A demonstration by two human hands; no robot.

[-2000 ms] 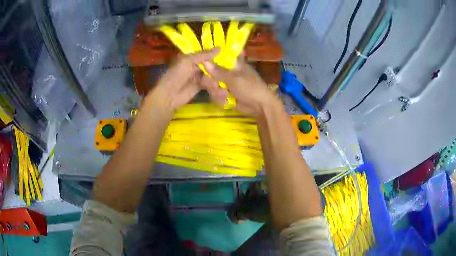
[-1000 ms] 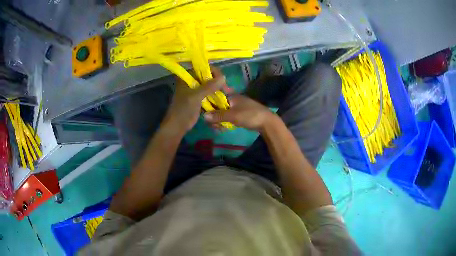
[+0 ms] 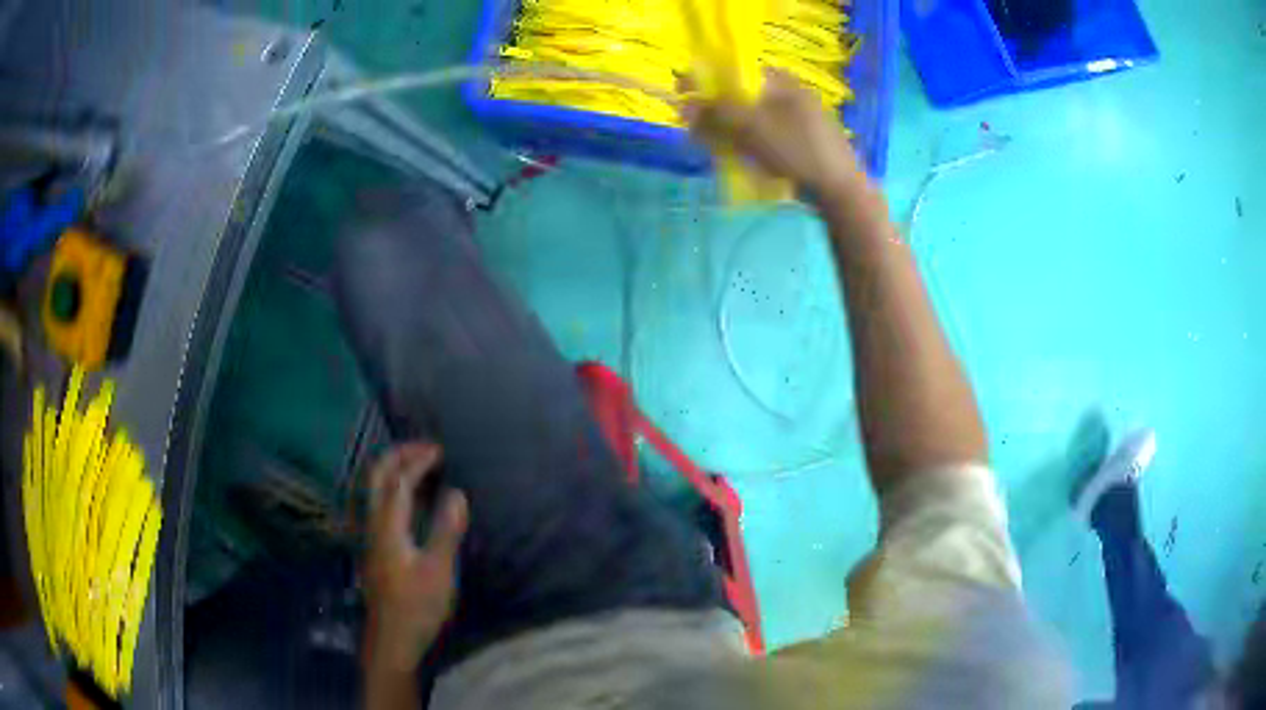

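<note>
My right hand (image 3: 771, 132) is shut on a blurred bundle of yellow strips (image 3: 728, 42) above the blue bin (image 3: 597, 139) at the top, which holds many yellow strips (image 3: 590, 58). The bundle reaches past both sides of the fist. My left hand (image 3: 411, 534) is beside my thigh, empty, with its fingers apart. More yellow strips (image 3: 95, 534) lie on the grey table at the left.
An orange-yellow button box (image 3: 90, 298) and a blue tool (image 3: 35, 225) are on the table (image 3: 257, 83). A second blue bin (image 3: 958, 56) is at upper right. A red stool frame (image 3: 667, 458) is by my leg. A thin clear hose (image 3: 729, 340) loops on the floor. Another person's foot (image 3: 1115, 472) shows at right.
The view has swung right, toward the bins. My hands have parted; the right one has carried the yellow bundle from over my lap to the full bin, and the left one has let go.
</note>
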